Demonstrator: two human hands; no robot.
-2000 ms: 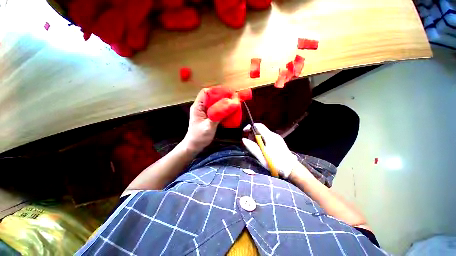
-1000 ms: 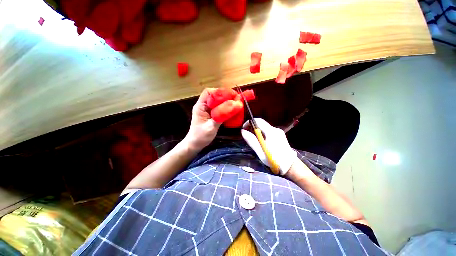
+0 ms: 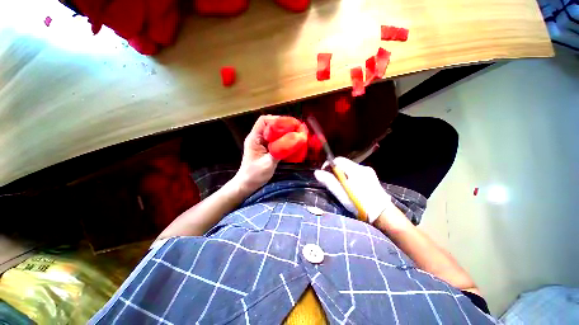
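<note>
My bare left hand (image 3: pixel 258 152) holds a red fabric piece (image 3: pixel 289 141), soft and lobed, over my lap just below the table edge. My right hand (image 3: pixel 359 190), in a white glove, holds scissors with yellow-orange handles. The scissors' dark blades (image 3: pixel 321 138) are blurred and point up and left, just right of the piece. A small red bit (image 3: pixel 343 104) shows beyond the blades against the dark area under the table; whether it falls or lies there I cannot tell.
The wood-grain table (image 3: pixel 273 70) bears flat red offcuts (image 3: pixel 324 66) near its edge and a pile of red pieces (image 3: pixel 136 19) at the far left. Red pieces (image 3: pixel 166 184) lie in shadow below the table. A yellow plastic bag (image 3: pixel 57 285) is at lower left.
The flat red end beside the blades no longer sticks out of the held piece. The scissors and right hand have moved slightly right. The table and its scraps appear higher in view.
</note>
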